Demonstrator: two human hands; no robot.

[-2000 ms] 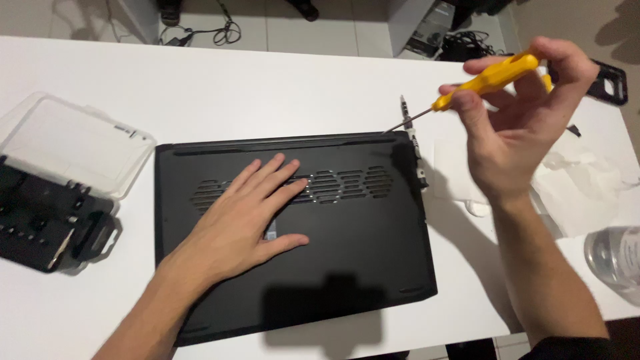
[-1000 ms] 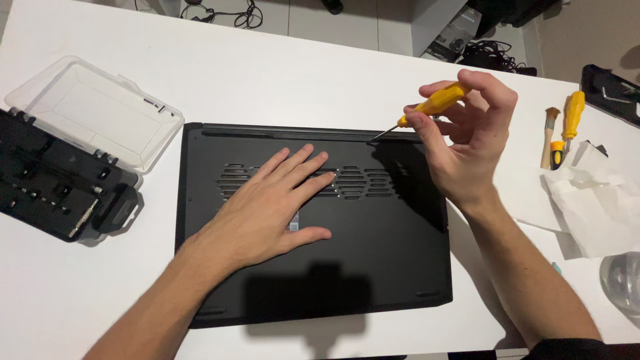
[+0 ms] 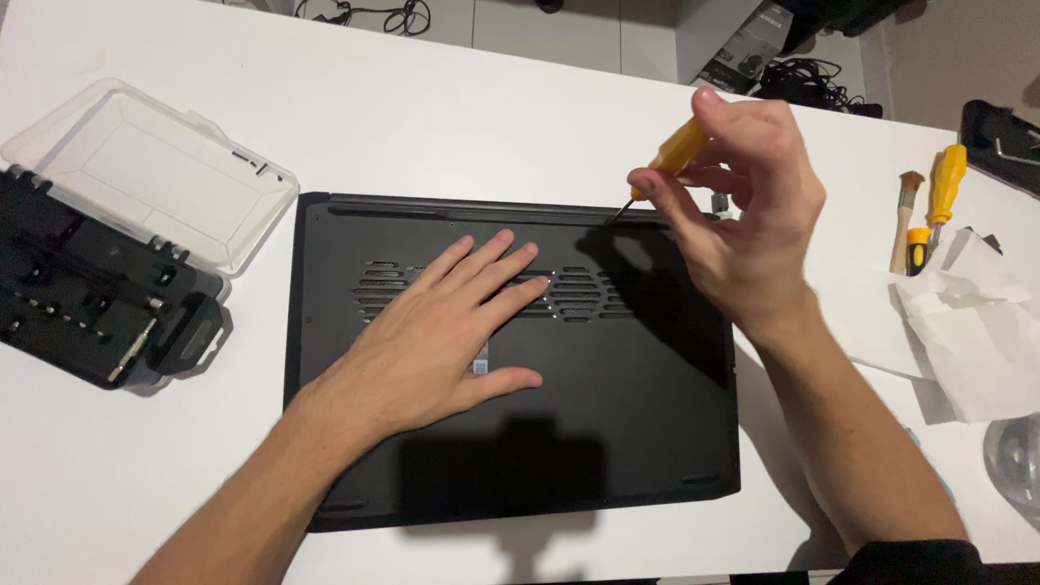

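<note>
A black laptop [image 3: 650, 422] lies underside up on the white table, its vent slots facing me. My left hand [image 3: 443, 333] rests flat on it with fingers apart, covering part of the vents and of a small label. In my right hand [image 3: 747, 195] is a screwdriver [image 3: 681, 148] with a yellow handle, pinched by thumb and fingers. Its thin shaft slants down to the left, the tip at the laptop's back edge strip, right of the middle. Whether the tip sits in a screw, I cannot tell.
At the left stands an open black tool case [image 3: 73, 276] with a clear lid [image 3: 179, 179]. To the right lie a brush [image 3: 906, 219], another yellow screwdriver [image 3: 946, 183], white tissue [image 3: 975, 333], a clear round container [image 3: 1016, 459] and a black tray [image 3: 1003, 146]. Cables [image 3: 804, 81] lie beyond the table.
From the laptop's back right corner, the screwdriver tip has moved left along the back edge, my right hand with it. My left hand stays flat on the laptop. The view has shifted.
</note>
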